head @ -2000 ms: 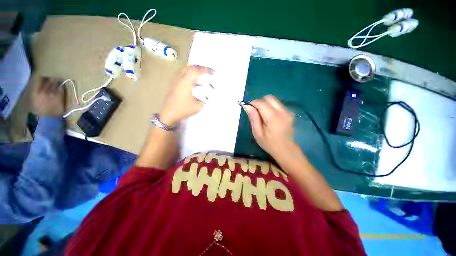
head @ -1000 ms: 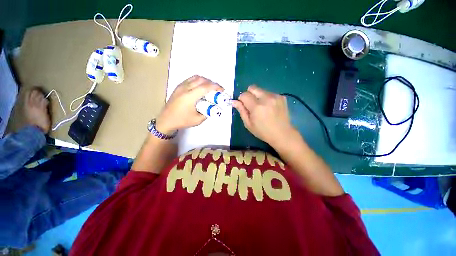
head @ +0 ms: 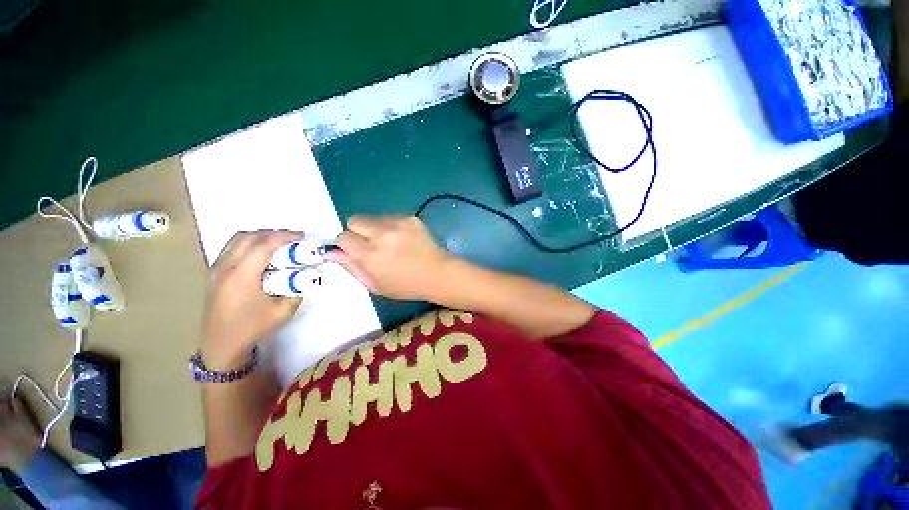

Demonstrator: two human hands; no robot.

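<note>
Two white-and-blue electronic units [head: 293, 282] lie side by side in my left hand [head: 244, 289], over the white paper sheet [head: 244, 189]. My right hand [head: 384, 257] pinches the tip of the thin black cable [head: 478, 203] at the end of the upper unit. Whether the tip is inside the unit cannot be told. The cable runs right from my right hand and coils near the black box [head: 514, 159]. The box lies on the green mat, below a round metal-rimmed part [head: 494, 78].
More white-and-blue units [head: 95, 279] with cord loops lie on the brown board [head: 159, 369] at left, above a black socket block [head: 96, 403]. A neighbour's hand [head: 15, 433] is at the left edge. A blue bin [head: 777, 75] of shiny pale parts stands at upper right.
The view has turned and shifted right, bringing in the blue bin. Two seconds ago the cable tip was apart from the units; since one second ago it is at the upper unit's end.
</note>
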